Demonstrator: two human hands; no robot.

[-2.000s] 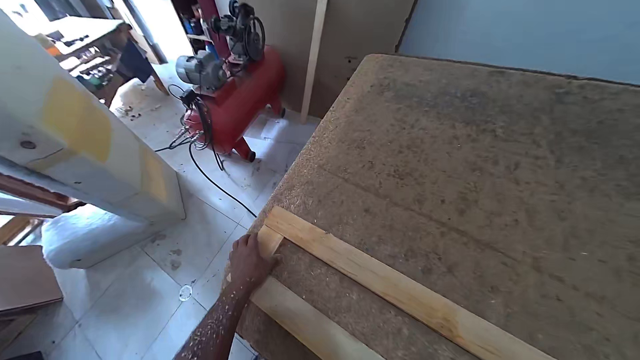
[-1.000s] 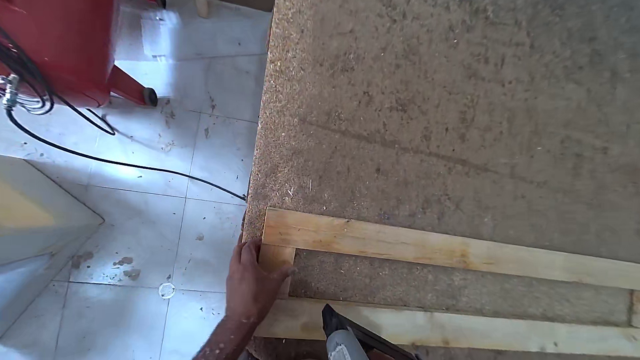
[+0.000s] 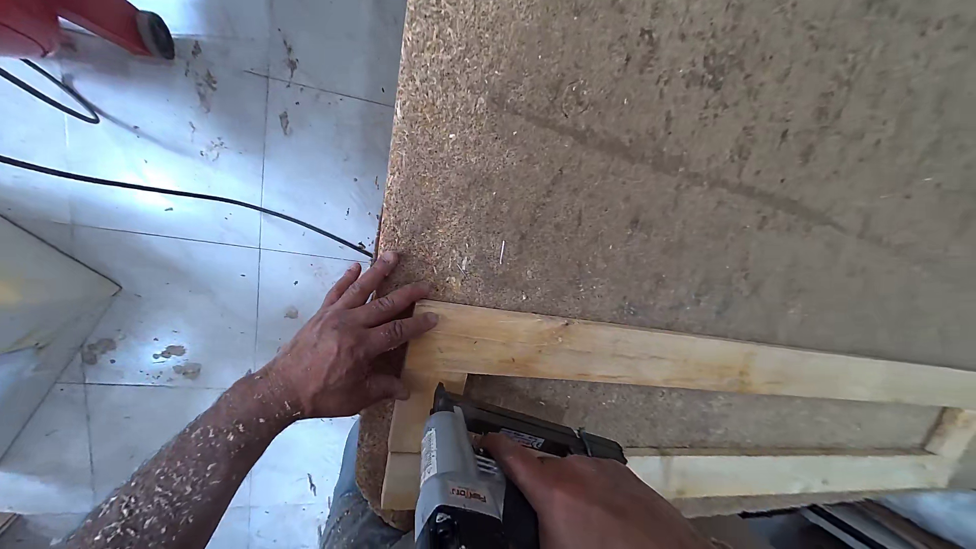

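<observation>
A frame of pale wooden slats (image 3: 625, 351) lies along the near part of a particleboard tabletop (image 3: 648, 191). My left hand (image 3: 343, 351) rests at the frame's left corner with fingers spread, its fingertips touching the end of the upper slat and the board's edge. My right hand (image 3: 587, 496) grips a grey and black pneumatic stapler or nailer (image 3: 465, 473), whose nose is over the short end slat (image 3: 419, 408), just below the joint with the upper slat. Whether the nose touches the wood I cannot tell. Another short slat (image 3: 949, 435) joins the long ones at the right.
A black hose or cable (image 3: 191, 194) crosses the tiled floor (image 3: 191, 305) to the board's left edge. Part of a red air compressor (image 3: 99, 23) shows at top left. A pale box-like block (image 3: 46, 305) stands at far left. Thin metal fasteners or slivers (image 3: 502, 252) lie on the board.
My right hand has come into view with the tool, whose nose is now over the frame's left corner. My left hand's fingers have spread there. The view has turned down and closer.
</observation>
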